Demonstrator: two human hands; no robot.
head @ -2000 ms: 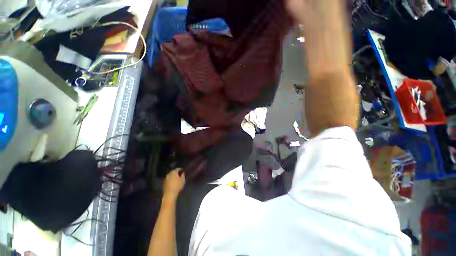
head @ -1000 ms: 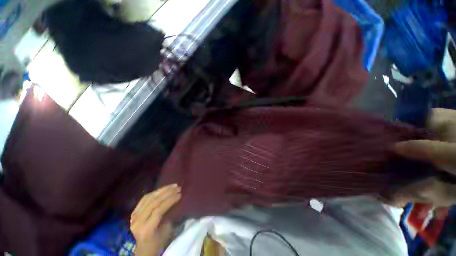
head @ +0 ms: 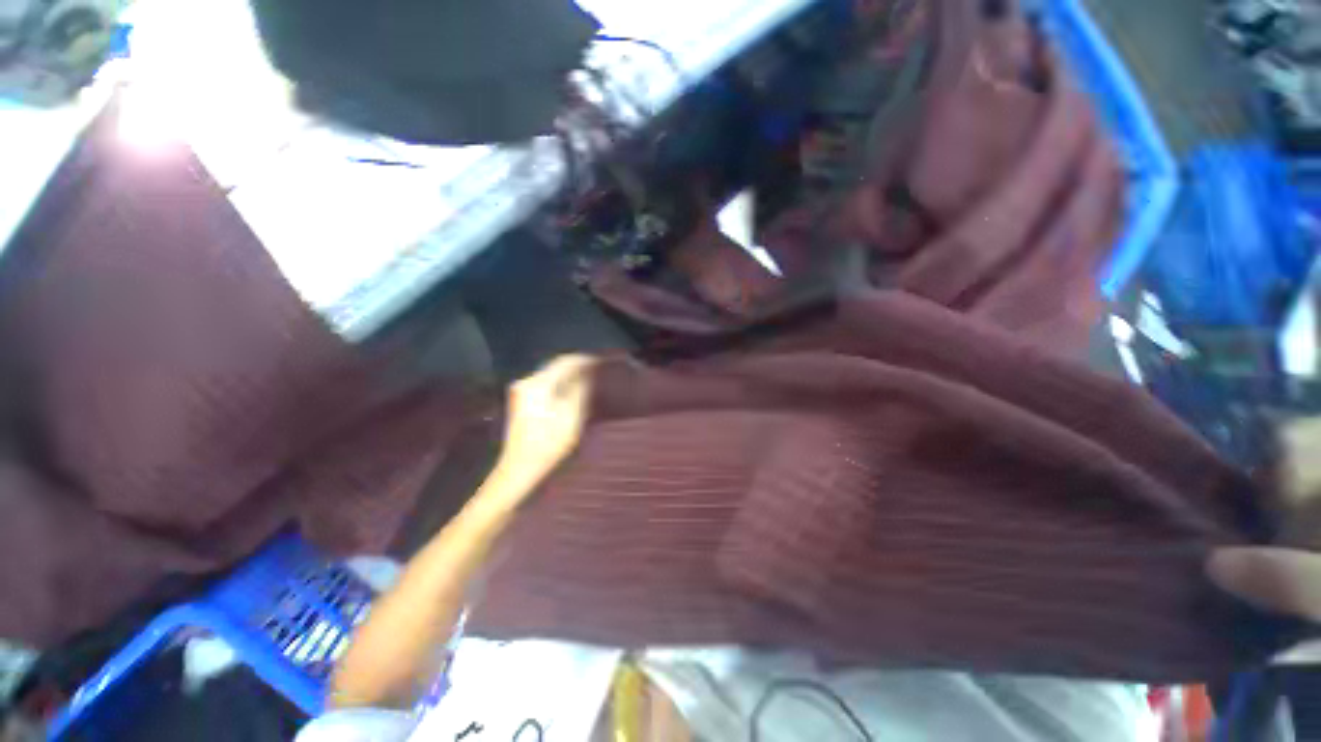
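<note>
A large maroon striped garment piece [head: 927, 507] is stretched across my lap from left to right. My left hand [head: 551, 413] pinches its upper edge near the middle of the view. My right hand [head: 1282, 544] is at the far right, blurred and partly cut off by the picture's edge, gripping the other end of the cloth. More maroon cloth [head: 160, 334] drapes over the table at the left, up to a bright lamp glare [head: 145, 109]. A black cloth piece [head: 435, 65] with loose threads lies on the white table [head: 333, 189].
A blue crate [head: 1145, 174] at the upper right holds heaped maroon cloth. Another blue slatted crate [head: 217, 623] stands at the lower left. The table's front edge [head: 449, 247] runs diagonally. Dark thread ends [head: 623, 109] hang over it.
The view has turned from the heap beside the table to the cloth over the lap. My left hand has moved up to the cloth's upper edge. The cloth is stretched between both hands.
</note>
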